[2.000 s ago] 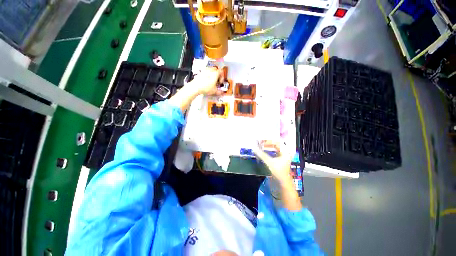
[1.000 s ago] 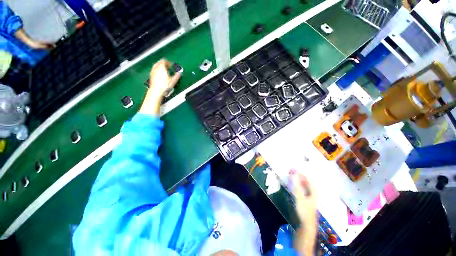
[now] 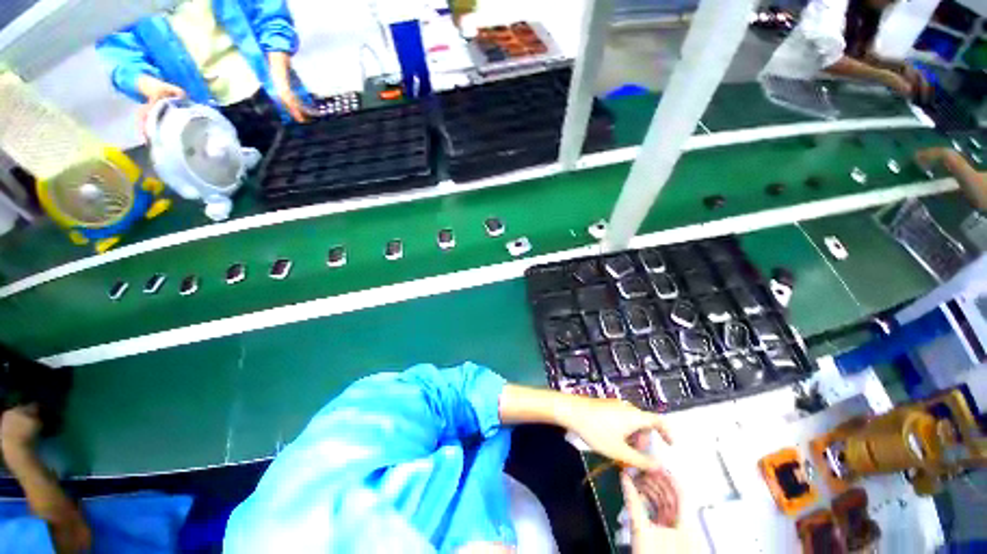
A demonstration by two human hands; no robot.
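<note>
My left hand (image 3: 615, 429) is over the near edge of the white bench (image 3: 747, 433), fingertips bent around a small blurred thing I cannot make out. My right hand (image 3: 656, 517) is just below it, partly cut off by the bottom edge, with a blurred reddish-brown patch at its fingers; whether it holds something is unclear. The black blister tray (image 3: 709, 271) lies behind my hands, with housings (image 3: 714, 377) in many near and left pockets. Orange-brown nests (image 3: 787, 479) sit on the bench to the right, under the gold press head (image 3: 893, 444).
The green conveyor (image 3: 357, 233) carries spaced housings (image 3: 394, 249) across the view. Beyond it are black trays (image 3: 346, 152), a white fan (image 3: 204, 152), a yellow fan (image 3: 92, 195) and people in blue and white sleeves. Another person's arm (image 3: 43, 492) is at lower left. A metal post (image 3: 671, 130) crosses the belt.
The view has turned left. My left hand has left the belt and come back beside my right hand at the bench edge. One second ago the hands were far apart.
</note>
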